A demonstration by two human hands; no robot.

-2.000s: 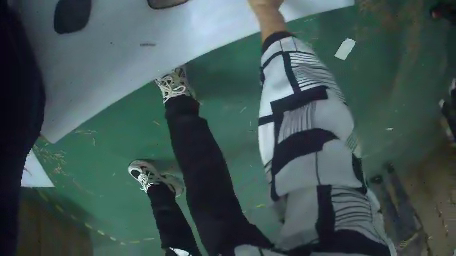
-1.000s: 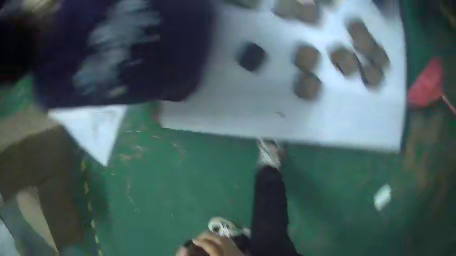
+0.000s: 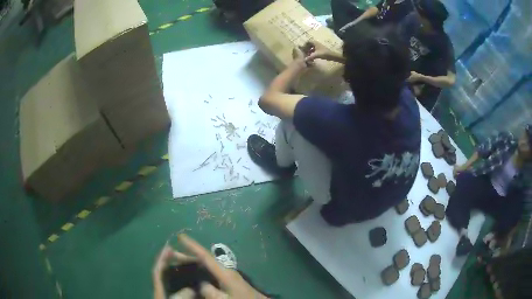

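My left hand [image 3: 163, 270] and my right hand [image 3: 218, 270] are low in the view, left of centre, cut off by the bottom edge. Their fingers close round a dark piece [image 3: 189, 275] from both sides, thumbs low on it. Its face is dark and blurred, and its lower part is hidden by the thumbs. On the white work board [image 3: 326, 251] at the lower right lie many brown wood-grain pieces [image 3: 389, 275], some overlapping, and one all-black piece [image 3: 378, 236].
A person in a dark blue shirt [image 3: 361, 152] squats between the board and a second white sheet [image 3: 192, 87] with brown scraps [image 3: 230, 131]. Cartons [image 3: 64, 122] stand at left, another [image 3: 280, 35] at the top. Other people sit at right, near blue-wrapped stacks [image 3: 490, 76].
The view has swung left and up, bringing cartons and people into sight. Earlier one arm reached over the board; now both hands are together low in the view round a dark piece.
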